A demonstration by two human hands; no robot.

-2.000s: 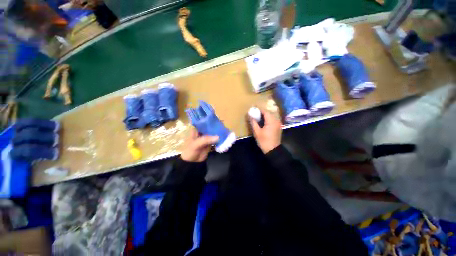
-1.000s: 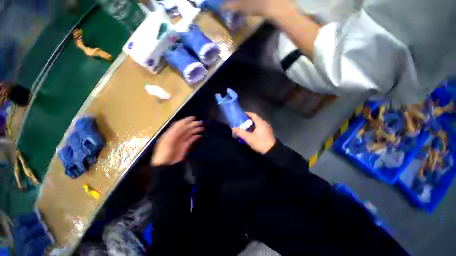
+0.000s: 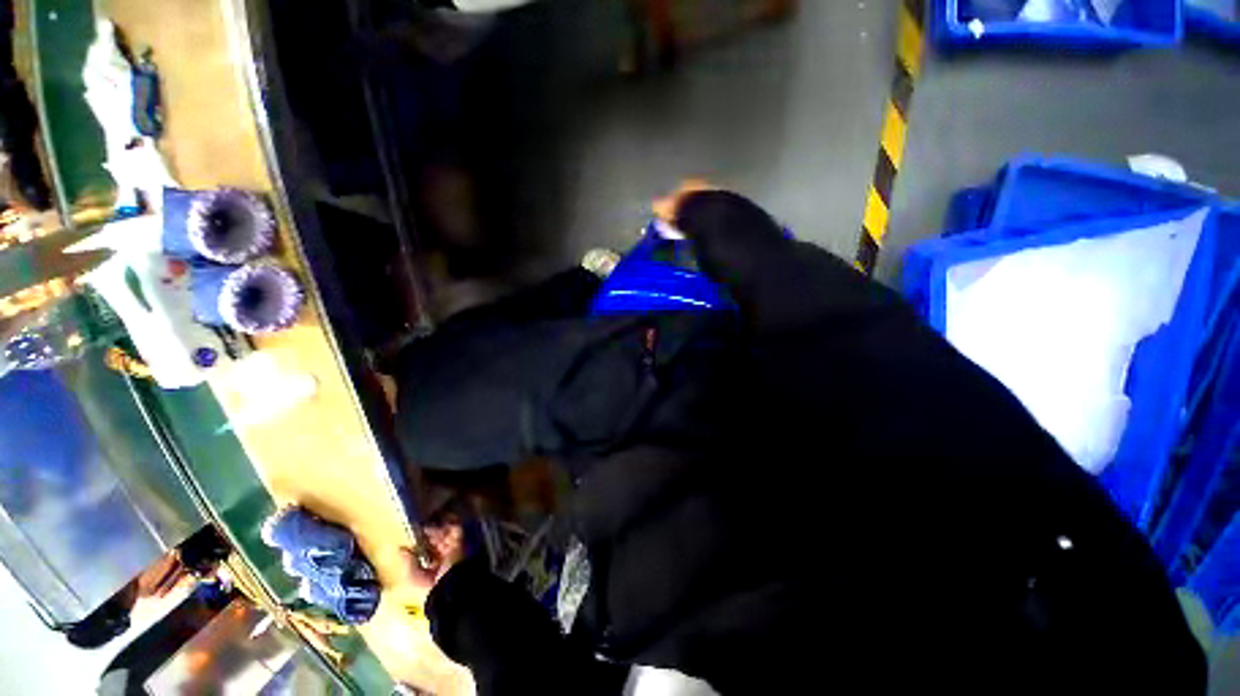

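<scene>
My right hand (image 3: pixel 684 205) is small and partly covered by its black cuff, beside a blue plastic object (image 3: pixel 658 283) low in front of my body. I cannot tell whether it touches or grips it. My left hand (image 3: pixel 441 547) is at the bench edge, blurred and partly dark; its grip is unclear. Two denim sleeves (image 3: pixel 195 224) lie on the tan bench (image 3: pixel 326 456) with white frilly ends towards me. More denim sleeves (image 3: pixel 322 560) are grouped further down the bench. A whitish blurred object (image 3: pixel 276 394) lies between. No sleeve shows in either hand.
A white carton (image 3: pixel 157 320) with crumpled white gloves (image 3: pixel 120 102) sits by the two sleeves. The green belt (image 3: pixel 225 462) runs behind the bench. Blue bins (image 3: pixel 1013 224), one with a white sheet (image 3: pixel 1074 340), are on the floor at right, past yellow-black tape (image 3: pixel 884 170).
The view has swung sharply to the right and down. My right hand has moved away from the bench, and the sleeve it held is out of sight. My left hand is now at the bench edge.
</scene>
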